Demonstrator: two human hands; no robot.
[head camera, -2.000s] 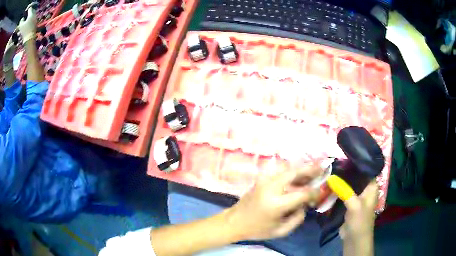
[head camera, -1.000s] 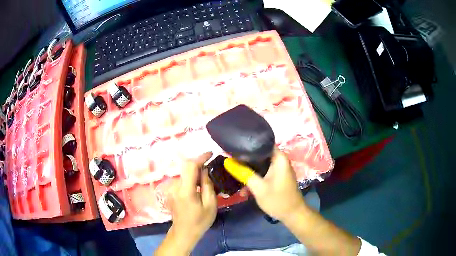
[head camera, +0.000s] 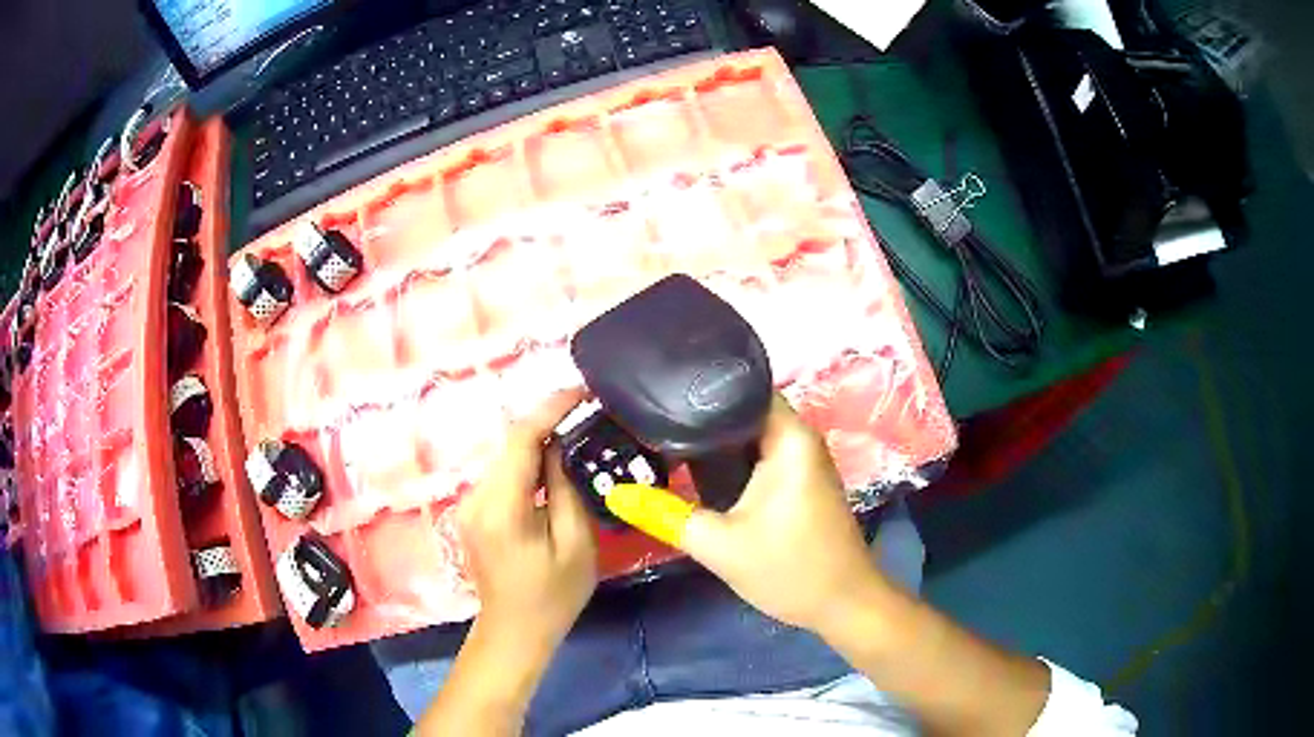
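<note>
My left hand (head camera: 522, 526) holds a smartwatch (head camera: 605, 458) over the near part of the pink-red tray (head camera: 432, 324). The watch screen is lit with white marks. My right hand (head camera: 790, 526) grips the black barcode scanner (head camera: 675, 360), its rounded head above and beside the watch. The yellow-covered thumb tip of my right hand is at the watch screen. Several smartwatches sit in the tray's left pockets, two at the top (head camera: 332, 256) and two lower down (head camera: 314, 579). Clear film glares over the tray. The scanner hides part of the watch.
Stacked pink-red trays (head camera: 94, 432) with watches stand at left. A keyboard (head camera: 476, 87) and part of a monitor (head camera: 231, 32) are behind the tray. A coiled cable (head camera: 994, 288) with a clip and a black box (head camera: 1124, 173) lie at right. Blue clothing shows at lower left.
The view has swung right since the first frame. The watch between my hands now shows a lit screen facing up, and my yellow-tipped thumb is at it. The scanner remains in my right hand.
</note>
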